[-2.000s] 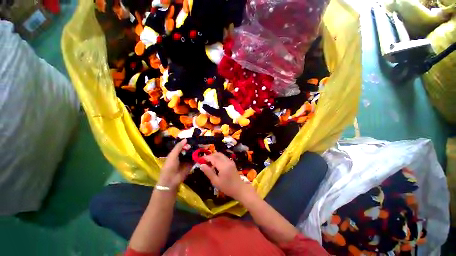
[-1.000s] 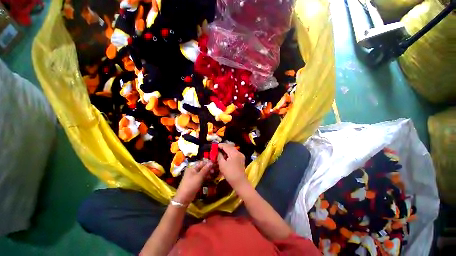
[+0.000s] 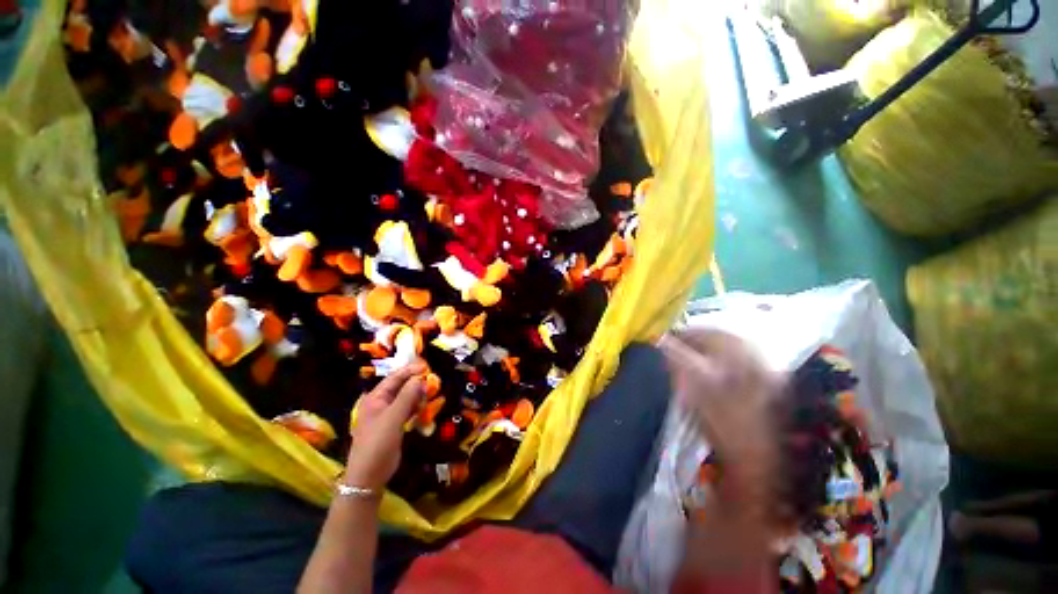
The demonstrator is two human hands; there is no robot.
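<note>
Black, white and orange plush penguins [image 3: 395, 250] fill the large open yellow sack [image 3: 174, 389]. My left hand [image 3: 386, 412] is at the near side of the pile, its fingertips closed on a plush penguin [image 3: 400, 348] with white and orange parts. My right hand [image 3: 725, 377] is strongly blurred over the left rim of the white woven sack [image 3: 859, 325]; whether it holds anything cannot be told. Loose red hats with white dots [image 3: 493, 215] lie on the pile, beside the shiny clear plastic bag of hats [image 3: 534, 93].
More penguins [image 3: 841, 551] lie inside the white sack. A hand truck or pallet jack [image 3: 812, 104] stands beyond it on the green floor [image 3: 760, 221]. Full yellow sacks [image 3: 940, 139] are at the right. Unclear skin-toned shapes [image 3: 998, 522] show at the lower right edge.
Both hands were together with a red piece at the pile; now my right hand has swung right to the white sack. The red piece no longer shows. The view has shifted right.
</note>
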